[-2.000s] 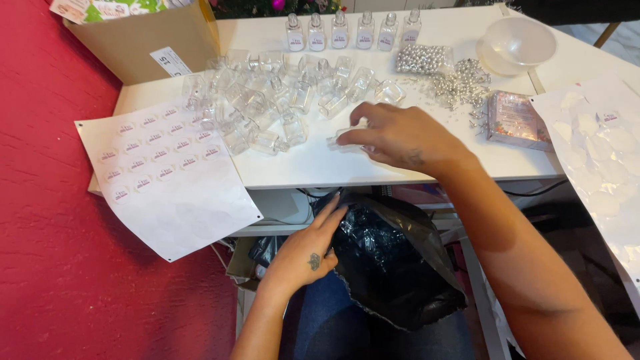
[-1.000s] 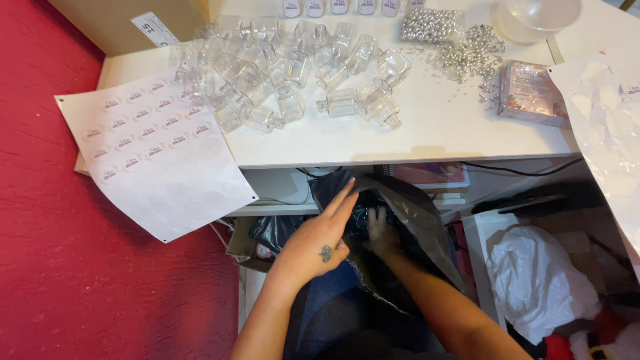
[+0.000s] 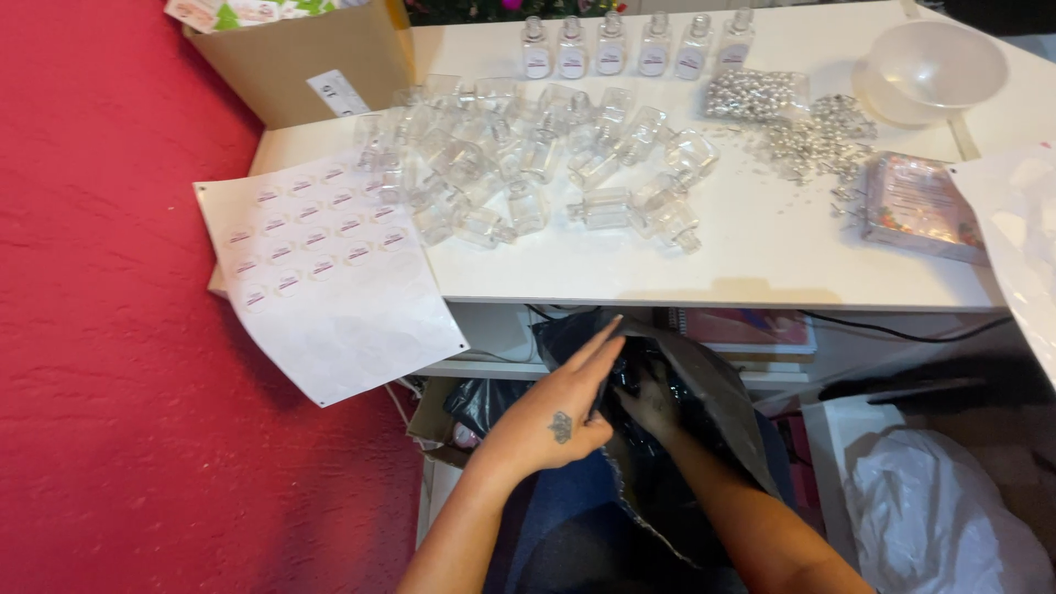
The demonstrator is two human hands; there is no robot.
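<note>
A black plastic bag (image 3: pixel 718 396) lies open over the lap, below the front edge of the white table. My left hand (image 3: pixel 557 412) grips the bag's left rim between thumb and fingers. Inside the bag is my right hand (image 3: pixel 652 404); its fingers are in shadow, and whether it holds anything cannot be seen. Above, many clear small bottles (image 3: pixel 528 206) lie heaped on the table. Behind them several labelled bottles (image 3: pixel 610 49) stand upright in a row.
A sheet of round stickers (image 3: pixel 330 280) hangs over the table's left edge, near a cardboard box (image 3: pixel 305 66). At the right are a bag of silver beads (image 3: pixel 755 95), loose silver pieces (image 3: pixel 817 136), a translucent bowl (image 3: pixel 936 74), a wrapped box (image 3: pixel 924 206) and another sheet (image 3: pixel 1023 239).
My right hand has moved from the tabletop, by the loose bottles, down into the black bag. My left hand stays at the bag's rim.
</note>
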